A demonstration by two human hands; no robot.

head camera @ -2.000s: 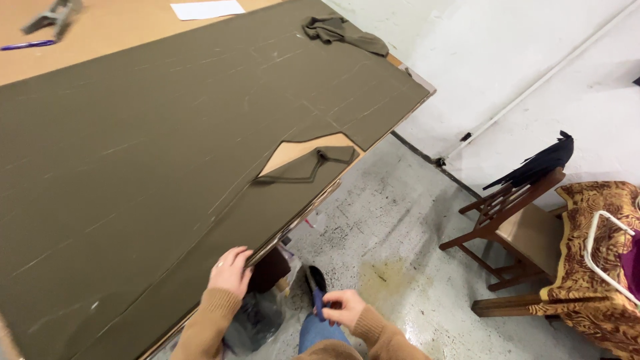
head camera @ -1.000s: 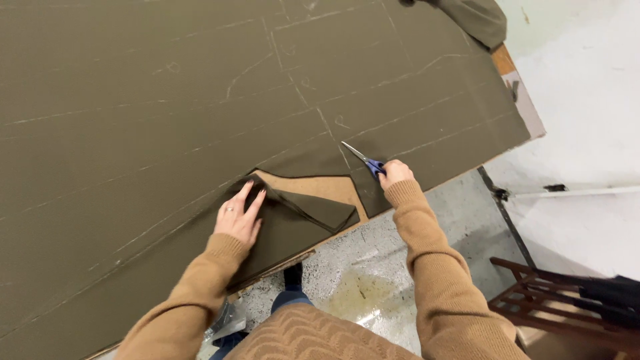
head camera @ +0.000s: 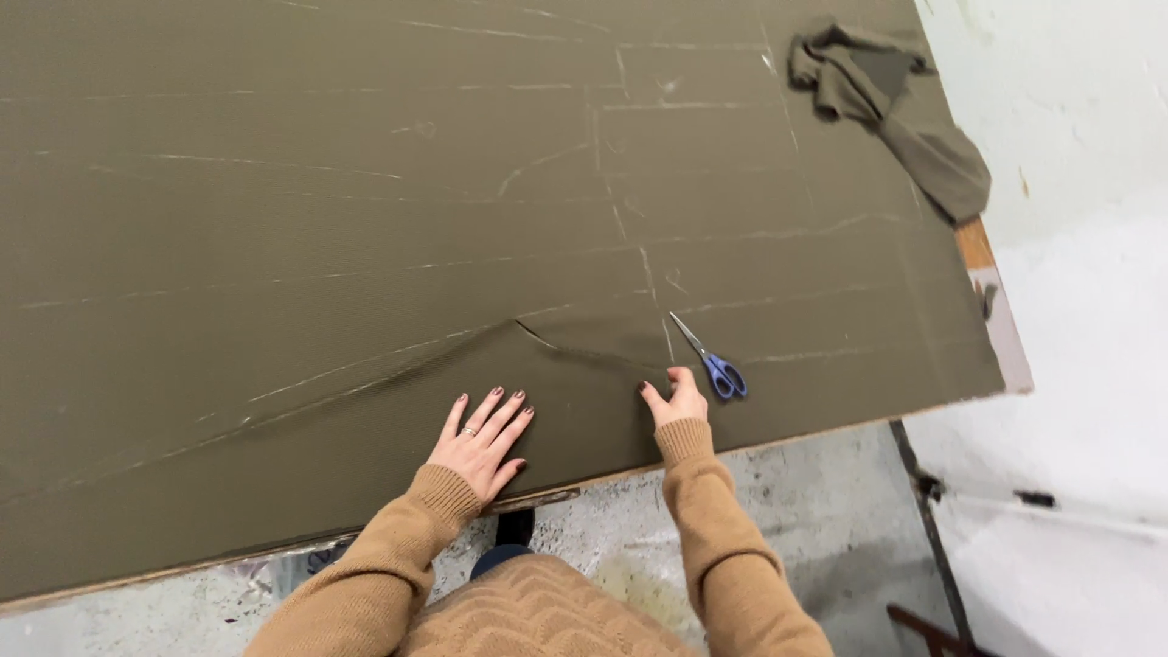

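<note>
Olive-brown fabric [head camera: 301, 219] marked with white chalk lines covers the table. Flat on it near the front edge rests my left hand [head camera: 484, 440], fingers spread, a ring on one finger. My right hand [head camera: 677, 398] touches the fabric further right, thumb and index finger apart; whether it pinches any cloth is unclear. Just right of that hand lie scissors [head camera: 720, 370] with blue-purple handles, their blades pointing up and left. A short dark slit [head camera: 534, 333] and a cut line show in the fabric between and above my hands, its edges lying nearly together.
A crumpled olive fabric piece [head camera: 931, 151] lies at the table's right end. The bare table corner [head camera: 1004, 338] shows beside the cloth. Below the front edge is a speckled grey floor [head camera: 785, 520], with part of a wooden chair [head camera: 931, 630] at the lower right.
The scissors, held in my right hand before, now lie on the fabric. The folded-back flap is laid flat over the opening that showed the tabletop. My left hand has let go of the flap.
</note>
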